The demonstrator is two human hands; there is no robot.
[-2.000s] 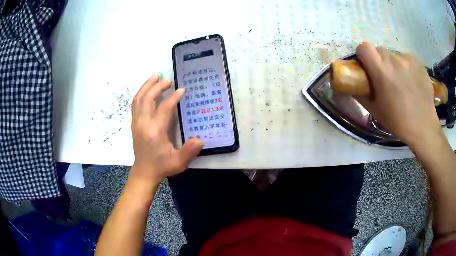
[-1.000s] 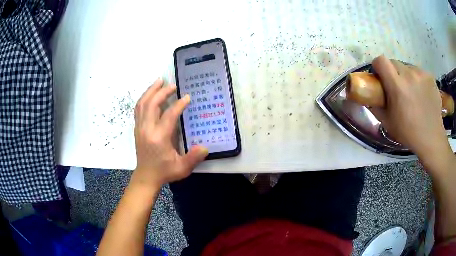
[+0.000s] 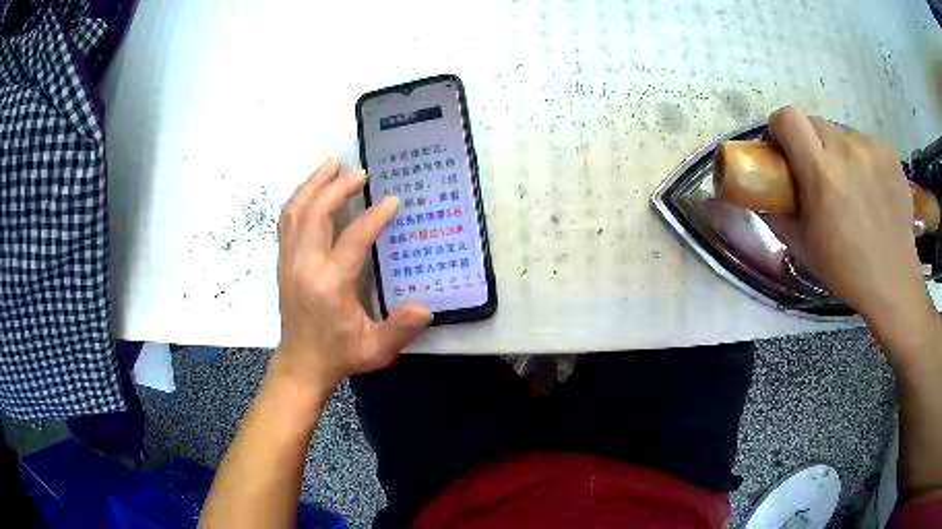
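A black smartphone (image 3: 429, 227) with a lit screen of Chinese text lies flat on the white pressing table (image 3: 578, 310), near its front edge. My left hand (image 3: 328, 269) is at the phone's left side, fingers spread, with the index fingertip and thumb over the left part and lower left corner of the screen. It does not grip the phone. My right hand (image 3: 842, 212) is closed round the wooden handle of the steam iron (image 3: 739, 232). The iron stands on the table at the right, its tip pointing left. Its rear is partly hidden by my hand.
Checked cloth (image 3: 52, 227) with dark purple fabric hangs over the table's left end. Bright blue material (image 3: 83, 486) lies below it. Dark lint is scattered on the table. My dark-clothed legs and red top are below the front edge. A round white object (image 3: 801, 501) is at lower right.
Since the oldest frame the iron and my right hand have shifted slightly right. My left index finger has moved slightly farther over the screen. The phone has stayed nearly in place.
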